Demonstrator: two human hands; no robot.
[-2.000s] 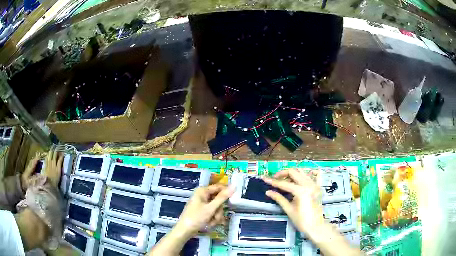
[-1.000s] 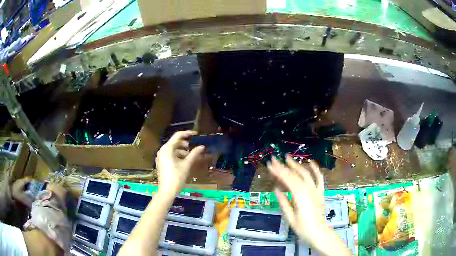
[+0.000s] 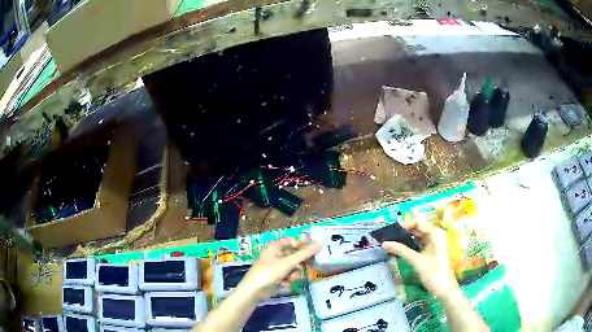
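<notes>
My right hand [image 3: 425, 253] holds a dark solar panel [image 3: 394, 236] by its edge, tilted over the right end of a grey housing [image 3: 341, 248]. Thin red wire runs from the panel over the housing's pale recess, which has black marks. My left hand [image 3: 280, 262] is at that housing's left end, thumb and finger together; I cannot tell whether they pinch a wire tip or the housing edge. Below it, an unfitted housing [image 3: 354, 290] shows black squiggles. To the left, a fitted housing [image 3: 170, 274] shows a dark panel window, with several more in rows.
Loose panels with red wires [image 3: 285, 200] lie behind the rows, before a black sheet [image 3: 246, 97]. A cardboard box [image 3: 117, 194] stands left. Stained paper [image 3: 401, 139], a clear squeeze bottle [image 3: 454, 117] and dark bottles [image 3: 535, 135] are at back right. More housings [image 3: 571, 170] lie far right.
The view has turned right. My hands have moved from the loose panels to an unfitted housing. The panel earlier in my left hand is gone from it; my right hand now holds one.
</notes>
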